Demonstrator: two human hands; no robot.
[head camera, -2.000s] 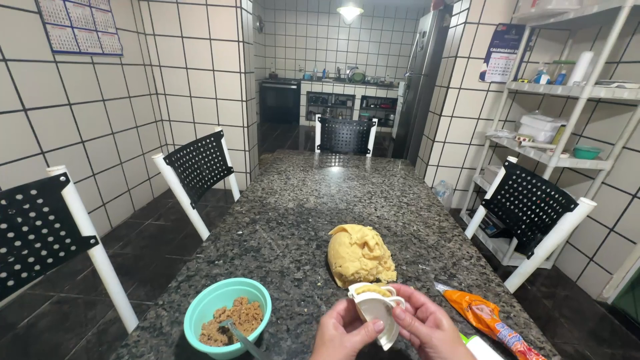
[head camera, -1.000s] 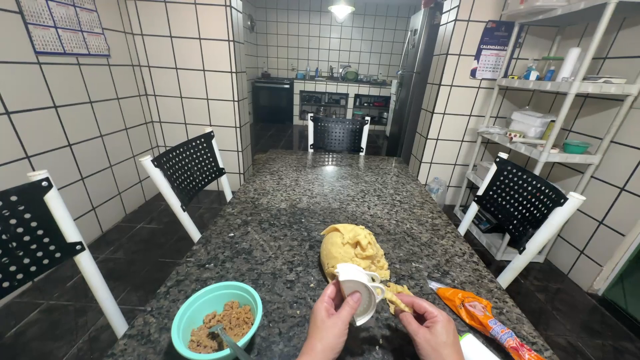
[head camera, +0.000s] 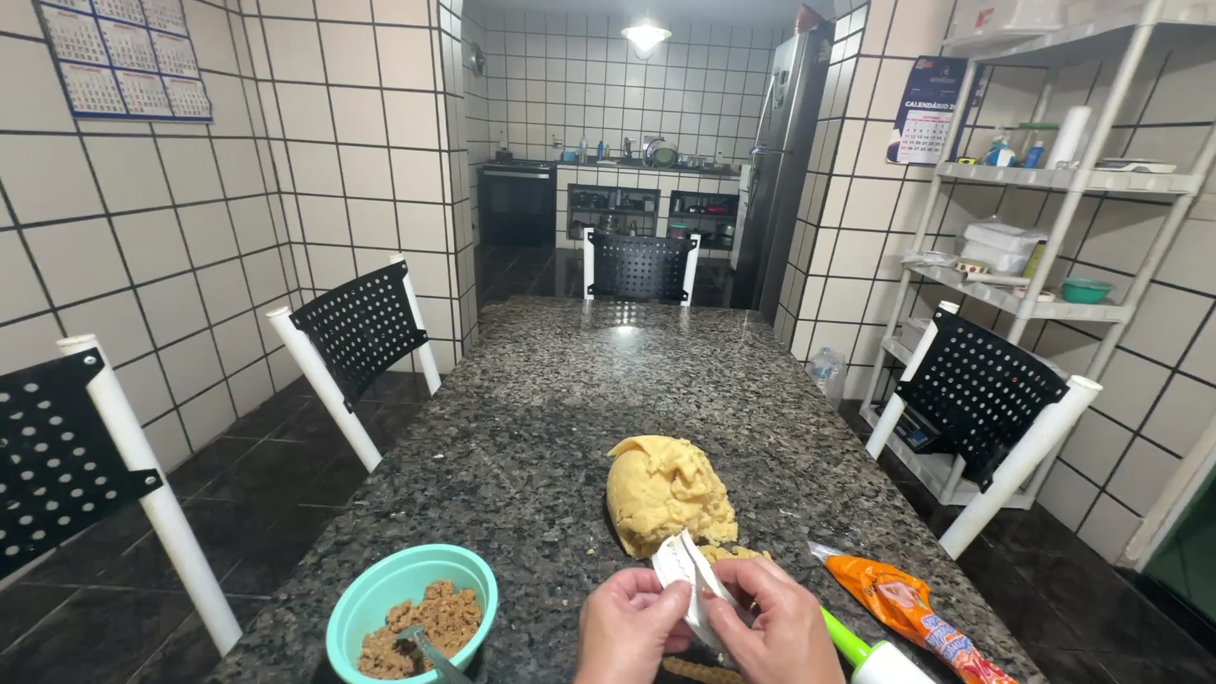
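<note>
Near the table's front edge, my left hand (head camera: 629, 622) and my right hand (head camera: 771, 622) both grip a white hinged dough press (head camera: 692, 581), its two halves nearly folded together. Just behind it rests a large lump of yellow dough (head camera: 665, 489), with scraps of dough (head camera: 736, 553) beside the fingers. A crimped strip of dough (head camera: 701, 671) shows partly below my hands. To the left, a turquoise bowl (head camera: 344, 622) holds brown crumbly filling (head camera: 423, 632) and a metal utensil (head camera: 427, 654). Right of my hands lies a white and green tool (head camera: 879, 655), partly hidden.
An orange plastic piping-style bag (head camera: 902, 603) lies at the right of the speckled granite table (head camera: 589, 380). Black and white chairs stand at the left (head camera: 361, 328), right (head camera: 988, 394) and far end (head camera: 641, 266). A white shelf unit (head camera: 1035, 180) is at the right wall.
The press was spread open a second ago, with my right hand holding dough beside it. Now its halves are nearly together and both hands are on it.
</note>
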